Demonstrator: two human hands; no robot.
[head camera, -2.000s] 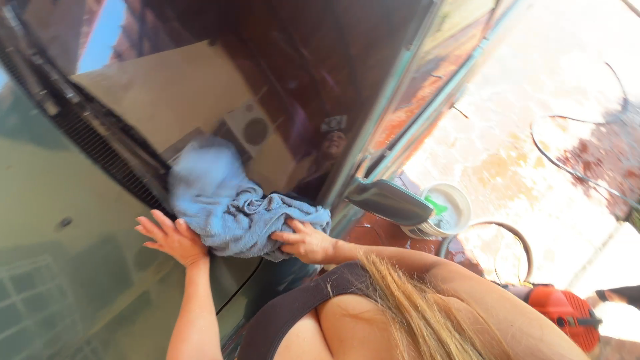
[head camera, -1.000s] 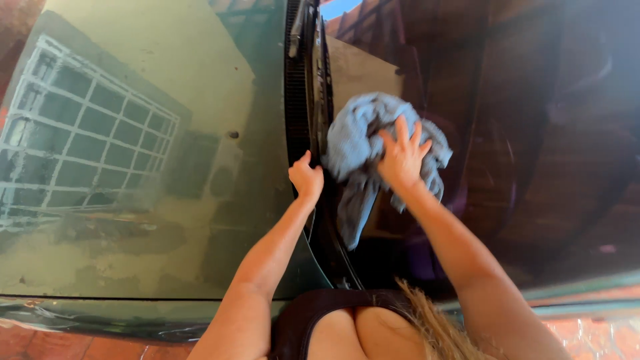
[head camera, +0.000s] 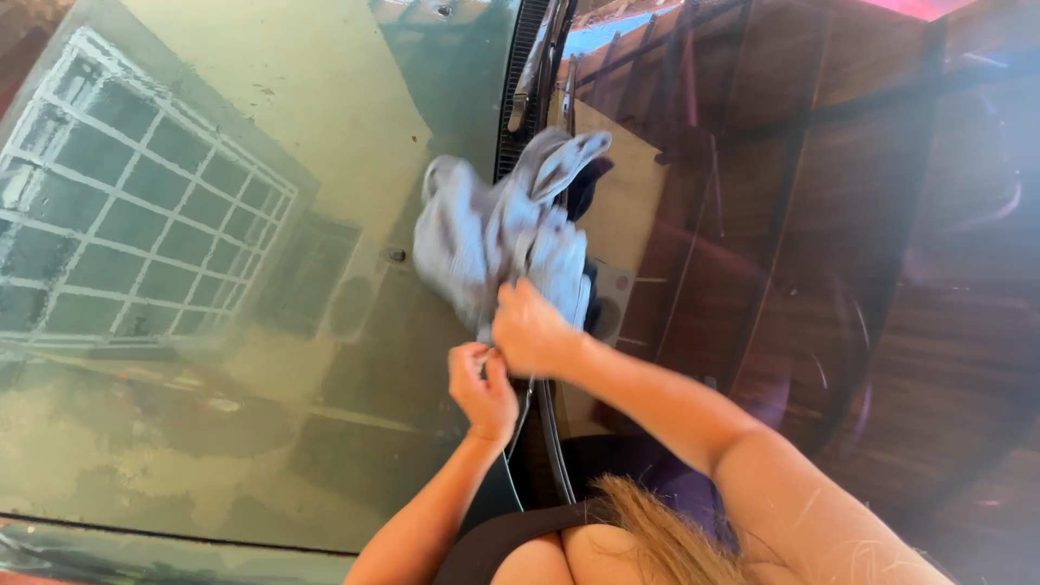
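A light blue cloth, bunched and blurred by motion, hangs over the gap between the green car hood and the dark windshield. My right hand is closed on the lower end of the cloth. Just below and to the left of it, my left hand has its fingertips pinched together at the cloth's lowest tip. How much cloth lies between those fingers is hard to see.
Black cowl grille and a wiper arm run up between hood and windshield. A small nozzle stands on the hood. A barred window and a wall are reflected in the paint.
The cloth was spread under my open right hand on the windshield; now it is lifted and gathered near the cowl. My left hand has come together with my right at the cloth's end.
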